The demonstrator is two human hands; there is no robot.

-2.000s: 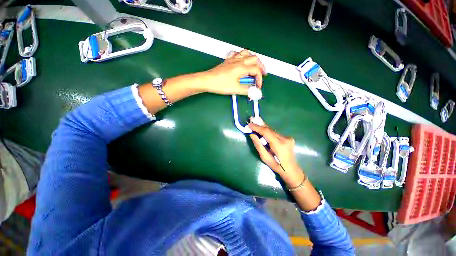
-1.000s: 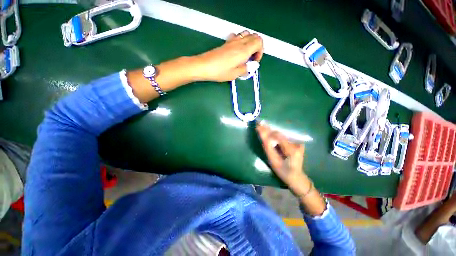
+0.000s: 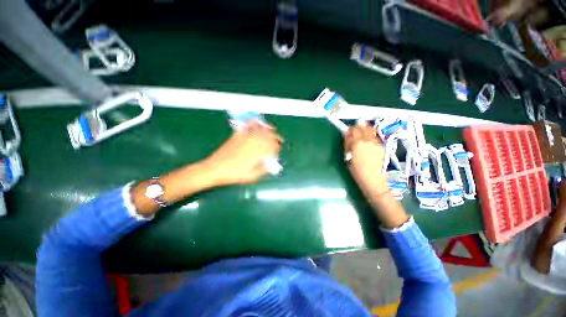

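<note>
My left hand [image 3: 251, 151] is blurred and closed around a white loop-shaped unit [image 3: 272, 166]. Most of that unit is hidden under the fingers; a blue and white end shows above them and a white part below. My right hand [image 3: 366, 151] is at the left side of the unit pile [image 3: 431, 176], with its fingers on or over a white loop unit with a blue patch [image 3: 332, 102]. That unit lies slanted by the white strip. Whether the right fingers grip it cannot be told.
A red slotted tray [image 3: 510, 179] stands at the right. A single unit [image 3: 112, 122] lies at left by the grey post [image 3: 59, 52]. Scattered units lie on the green belt [image 3: 217, 46] beyond the white edge strip [image 3: 217, 100]. A person's arm shows at far right.
My left hand has moved left and now covers most of its unit. My right hand has moved up and right, onto the pile's left side. The camera view has shifted.
</note>
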